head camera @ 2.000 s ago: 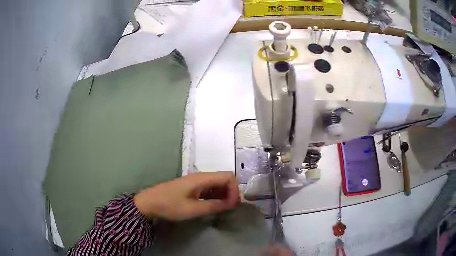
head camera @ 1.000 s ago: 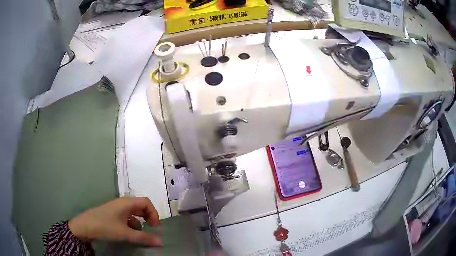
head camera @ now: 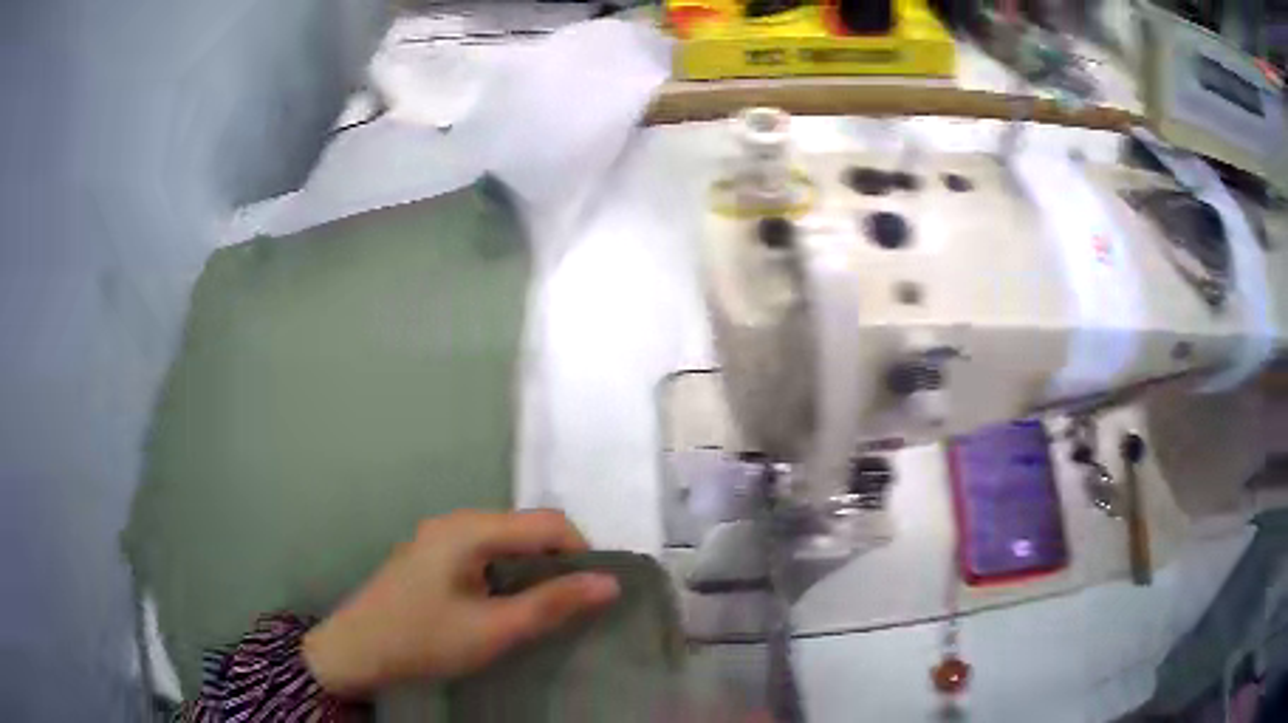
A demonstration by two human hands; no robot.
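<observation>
My left hand [head camera: 459,600] pinches the upper edge of a sage-green cloth piece [head camera: 600,643] between thumb and fingers, at the bottom centre. This cloth lies left of and in front of the presser foot area [head camera: 784,516] of the cream sewing machine [head camera: 961,304]. A larger green fabric panel [head camera: 339,396] lies flat at the left, partly under my left hand and sleeve. The needle plate [head camera: 706,494] shows left of the machine head. The frame is blurred, so whether cloth is under the foot cannot be told. My right hand is not in view.
A red-edged smartphone [head camera: 1009,502] lies under the machine arm, its flower charm [head camera: 951,675] hanging toward the front. A wooden-handled tool [head camera: 1139,516] and small metal parts lie right of it. A yellow box [head camera: 812,54], white paper [head camera: 565,99] and control panel [head camera: 1222,85] are behind.
The view has swung left, so the machine appears further right than one second ago. My left hand now holds the small cloth's edge folded up, left of the foot.
</observation>
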